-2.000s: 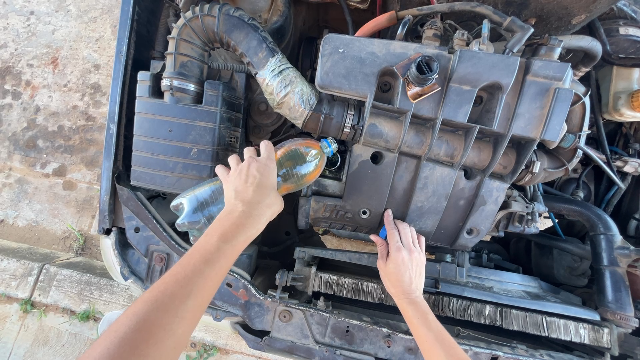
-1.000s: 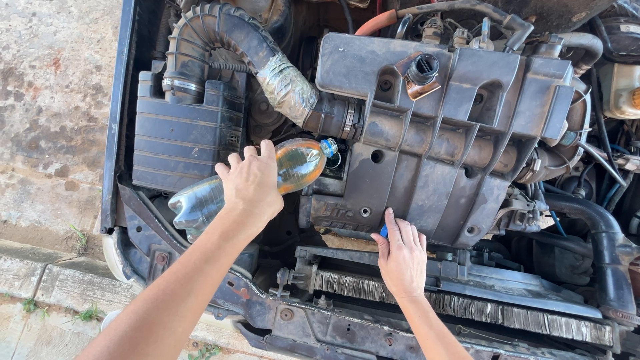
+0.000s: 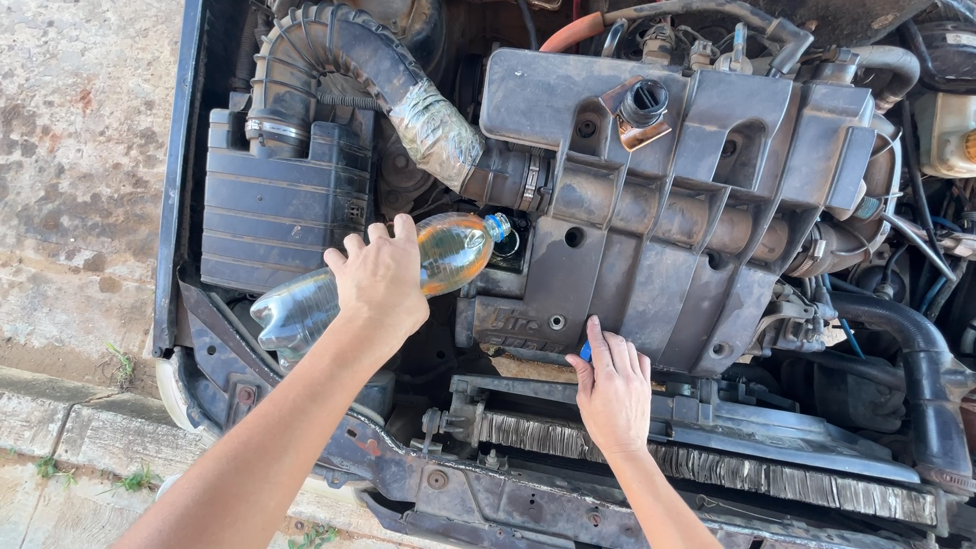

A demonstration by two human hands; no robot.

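My left hand (image 3: 381,286) grips a clear plastic bottle (image 3: 450,252) lying almost level, with orange-tinged liquid towards its neck. The bottle's mouth, with a blue ring, is at the round filler opening (image 3: 506,244) of the engine. A blue bottle cap or similar small blue thing (image 3: 585,351) is held between the thumb and fingers of my right hand (image 3: 616,385), whose fingertips rest on the lower edge of the black plastic engine cover (image 3: 648,267). On top of that cover sits a black oil filler cap (image 3: 643,104) on a brown piece of material.
A black air filter box (image 3: 282,206) with a ribbed, tape-wrapped intake hose (image 3: 435,133) stands at the left. Below the engine runs the radiator (image 3: 709,465) behind the car's front crossmember (image 3: 473,488). A thick black coolant hose (image 3: 915,358) curves down at the right.
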